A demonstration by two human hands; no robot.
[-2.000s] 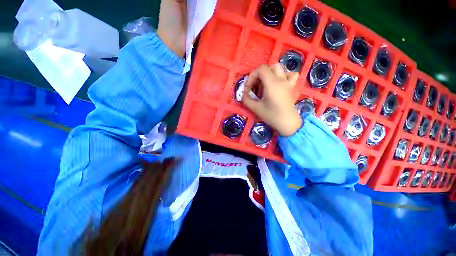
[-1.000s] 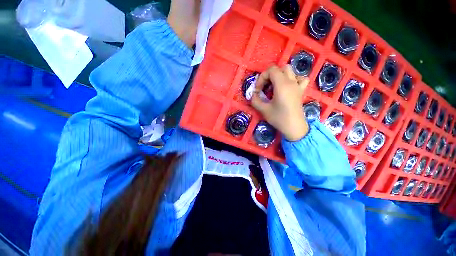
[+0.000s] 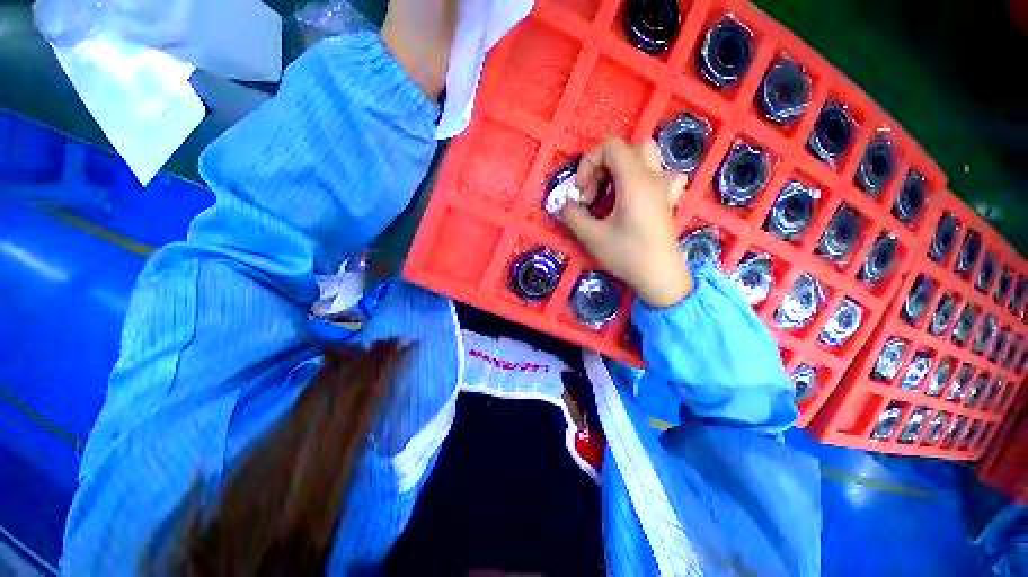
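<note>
My right hand [image 3: 629,220] is over the near tray [image 3: 464,246], thumb and forefinger pinching a small white piece [image 3: 560,196] against a round black part [image 3: 563,180] in its pocket. The hand partly covers this part. My left hand [image 3: 419,43] is cut off by the top edge, its fingers out of the picture. A white sheet [image 3: 475,62] hangs from it over the tray's left edge. Most pockets hold round black parts with ringed centres under shiny clear film; several pockets at the left are empty.
More filled red trays [image 3: 851,415] continue to the right. At the upper left lie white papers [image 3: 141,107], a pale translucent object and crumpled clear plastic [image 3: 333,17]. A white crumpled piece [image 3: 342,291] shows by my left sleeve. The floor is blue.
The view has shifted, so the trays sit slightly further right and the papers higher. My right hand stays at the same pocket, its fingers slightly changed. My left hand still has the sheet.
</note>
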